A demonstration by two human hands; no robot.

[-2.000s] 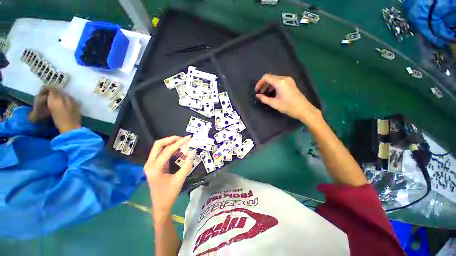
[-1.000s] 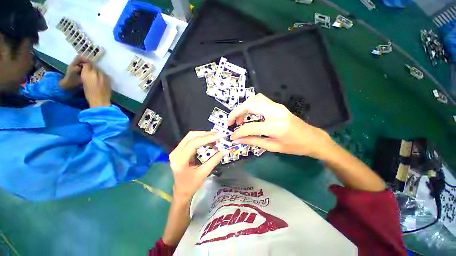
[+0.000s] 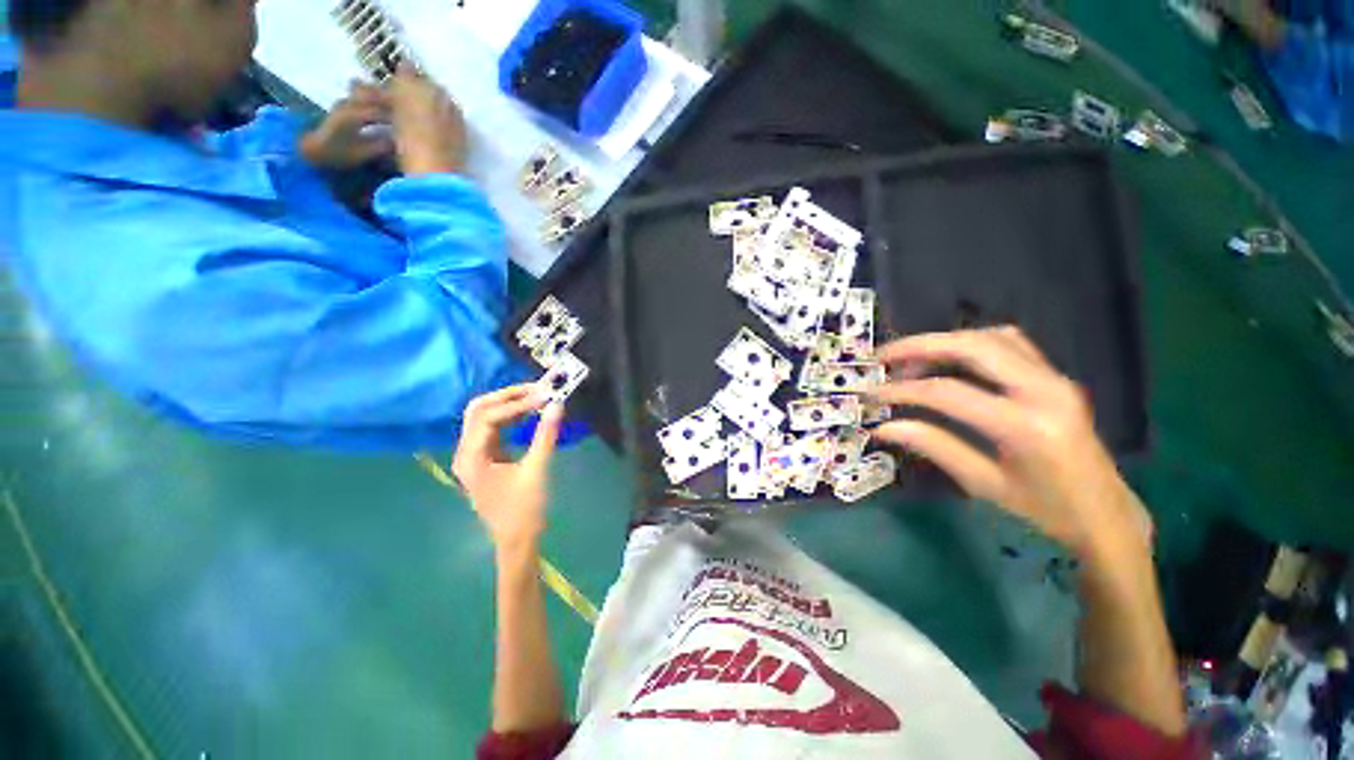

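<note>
My left hand (image 3: 509,453) holds a small pale module plate (image 3: 563,377) between thumb and fingertips, at the left beside a few set-down plates (image 3: 548,325) on the lower black tray. My right hand (image 3: 1010,423) is over the right part of the loose pile of plates (image 3: 795,267), fingers spread, fingertips at the pile's edge; whether it touches or grips a plate cannot be told. The pile lies in the left compartment of the upper black divided tray (image 3: 876,215). Small black parts in the right compartment are mostly hidden by my right hand.
A thin dark tool (image 3: 802,141) lies on the lower tray behind the divider tray. At the left a person in a blue smock (image 3: 267,282) works at a white surface with a blue parts bin (image 3: 572,67). More modules (image 3: 1096,115) lie on the green bench at upper right.
My hands were together over the pile and have parted. My left hand has moved left to the set-down plates with a plate. My right hand has moved right. The view has shifted.
</note>
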